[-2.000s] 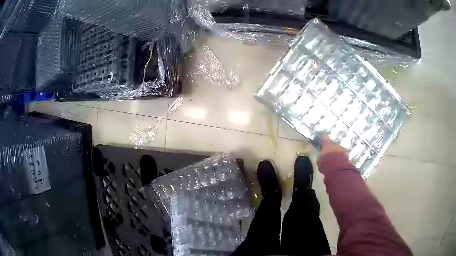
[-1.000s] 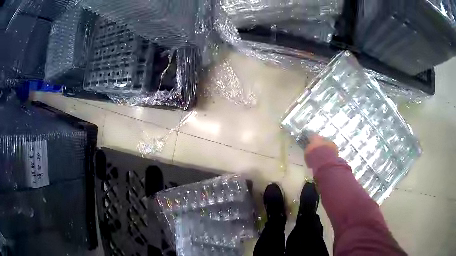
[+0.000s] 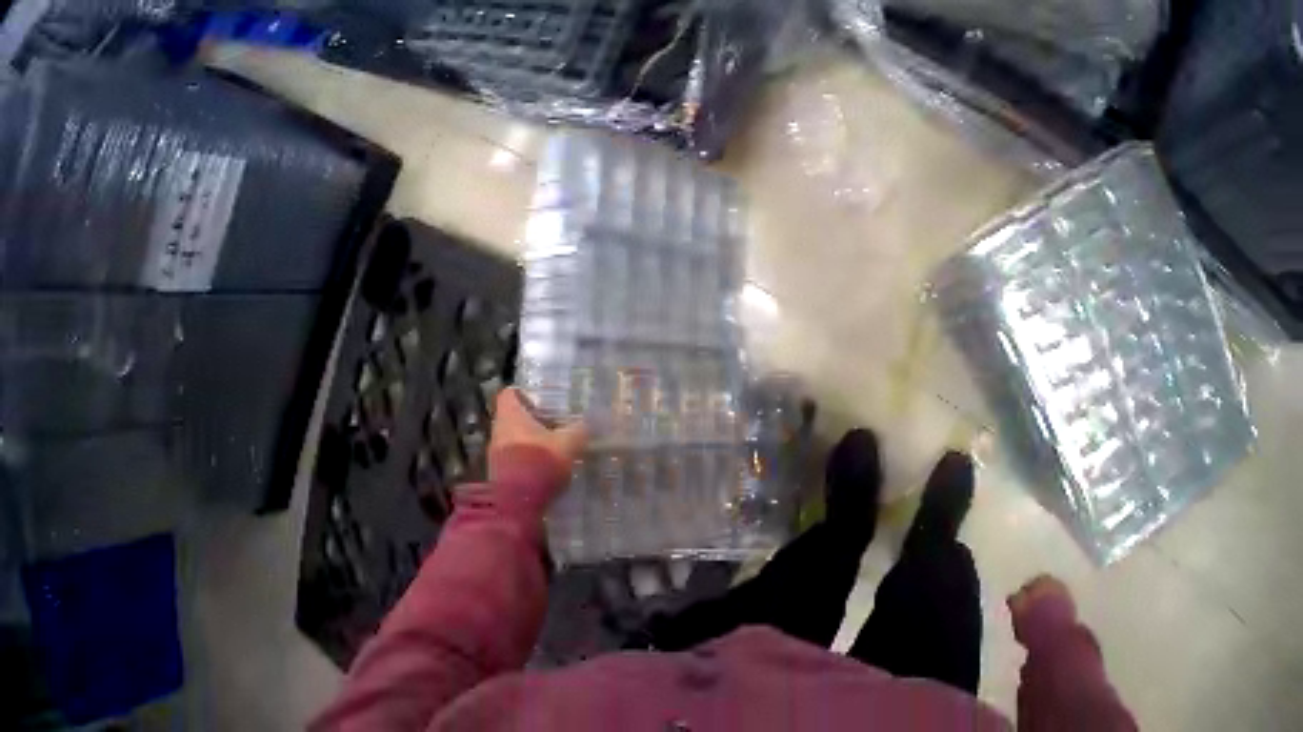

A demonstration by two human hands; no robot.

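Note:
My left hand (image 3: pixel 532 436) grips the left edge of a clear blister tray (image 3: pixel 643 286), with the thumb on top. The tray is tilted over the black plastic pallet (image 3: pixel 379 472) and part of the floor. Its lower edge is near my legs. My right hand (image 3: pixel 1043 601) is low at the right, beside my body, small and blurred, touching no tray; its fingers are not clear. Another blister tray or stack (image 3: pixel 1093 343) lies on the floor at the right.
Wrapped stacks (image 3: pixel 86 343) stand at the left, one with a white label (image 3: pixel 196 222). A blue item (image 3: pixel 107 622) is at lower left. More film-wrapped stacks (image 3: pixel 1029 72) line the top right. Loose film (image 3: pixel 829 143) lies on the tiles. My feet (image 3: pixel 853 472) are at centre right.
My left hand has come into view, holding a tray up off the black pallet. My right hand has left the tray at the right and drawn back. The view has shifted.

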